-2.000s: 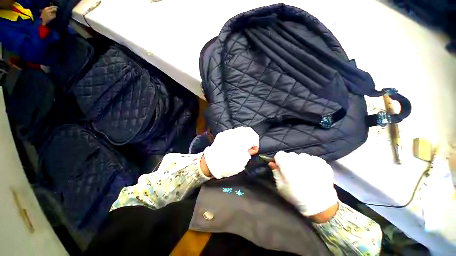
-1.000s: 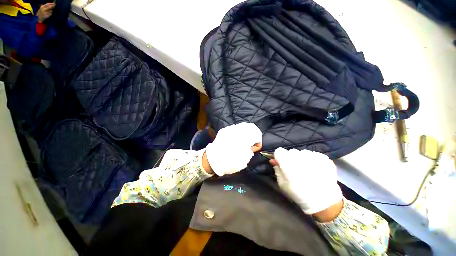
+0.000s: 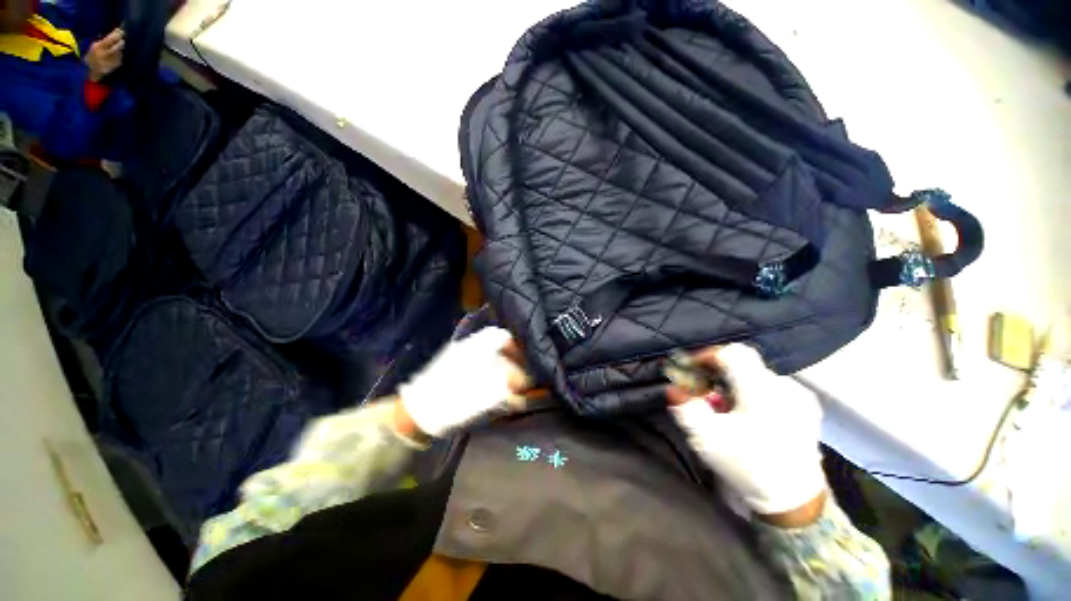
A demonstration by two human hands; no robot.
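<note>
A dark quilted backpack (image 3: 693, 211) lies on the white table with its padded straps (image 3: 705, 129) across it and its near edge against my apron. My left hand (image 3: 464, 382), in a white glove with bare fingertips, is at the bag's lower left corner; its fingers are blurred and seem to hold the edge. My right hand (image 3: 752, 411), gloved the same way, is at the near right edge, holding small thread snips (image 3: 701, 382) with a reddish handle, partly hidden and blurred. A strap buckle (image 3: 769, 278) glints on the quilting. The carry handle (image 3: 965, 241) points right.
A wooden-handled tool (image 3: 943, 311) lies partly under the carry handle. A small tan block (image 3: 1010, 340) and a thin cable (image 3: 981, 452) are at the right. Stacked quilted backpacks (image 3: 276, 223) fill the left side. Another person's hand (image 3: 106, 55) shows top left.
My left hand has moved left and down, away from my right hand. My right hand has turned, showing the snips. The bag's lower corner and a striped white label now show between my hands.
</note>
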